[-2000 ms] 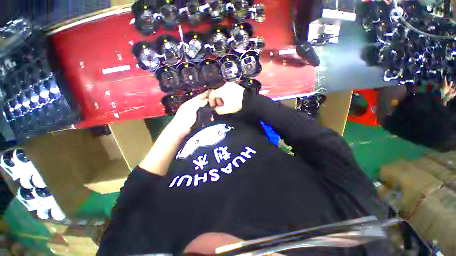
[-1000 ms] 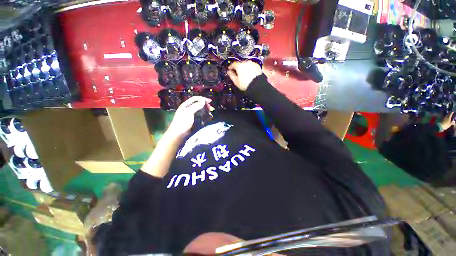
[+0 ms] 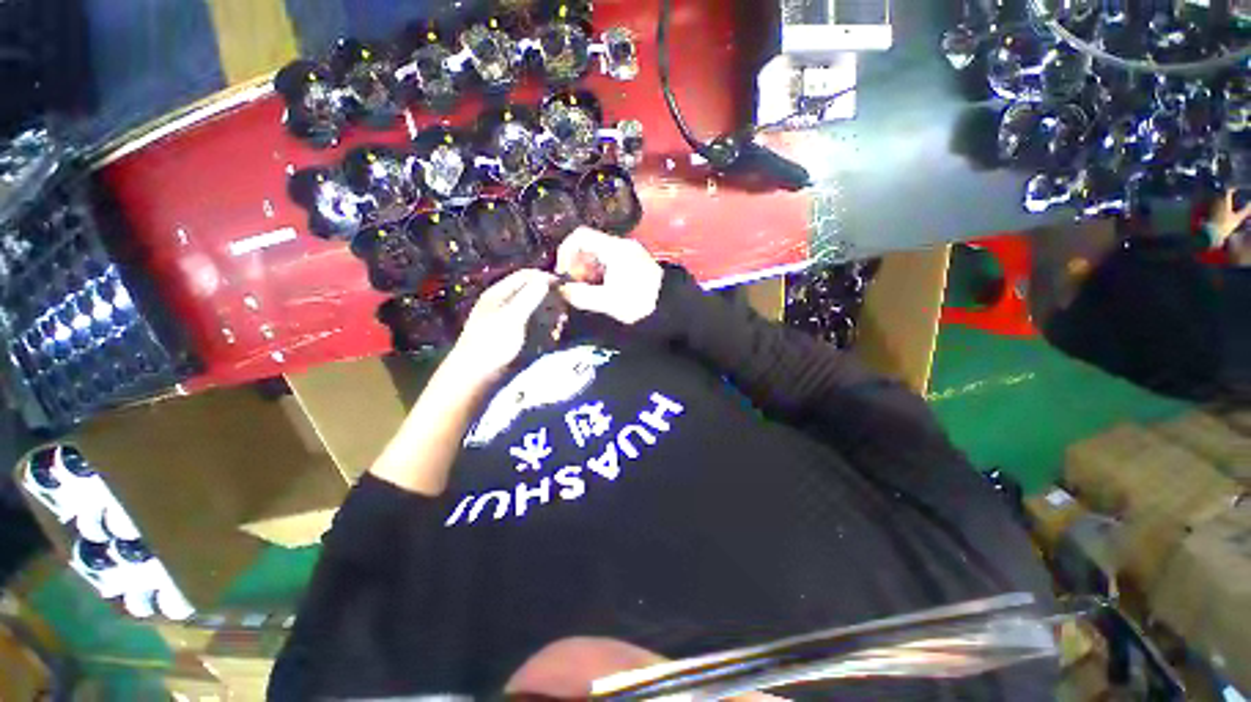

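My left hand (image 3: 497, 327) is in front of my chest, its fingers closed on a dark part, likely a housing, that blends with the black shirt; a small orange spot shows on it. My right hand (image 3: 613, 280) is curled, its fingertips meeting the left fingertips at the top of that part. Whether the right fingers hold something small is hidden. Glossy black housings (image 3: 497, 231) stand in close rows on the red mat (image 3: 206, 261), just beyond my hands. Some have clear, shiny faces; the nearer ones look darker.
A black blister tray (image 3: 89, 322) lies left of the mat. A dark cable (image 3: 755, 161) and a white item (image 3: 807, 91) lie right, near heaped glossy parts (image 3: 1050, 130). Open cartons (image 3: 213, 446) and white units (image 3: 103, 535) are below. Another person's dark sleeve (image 3: 1146, 309) shows right.
My right hand has come back from the housing rows to my left hand, and their fingertips meet again. The view has turned, with the bench shifting left and tilting.
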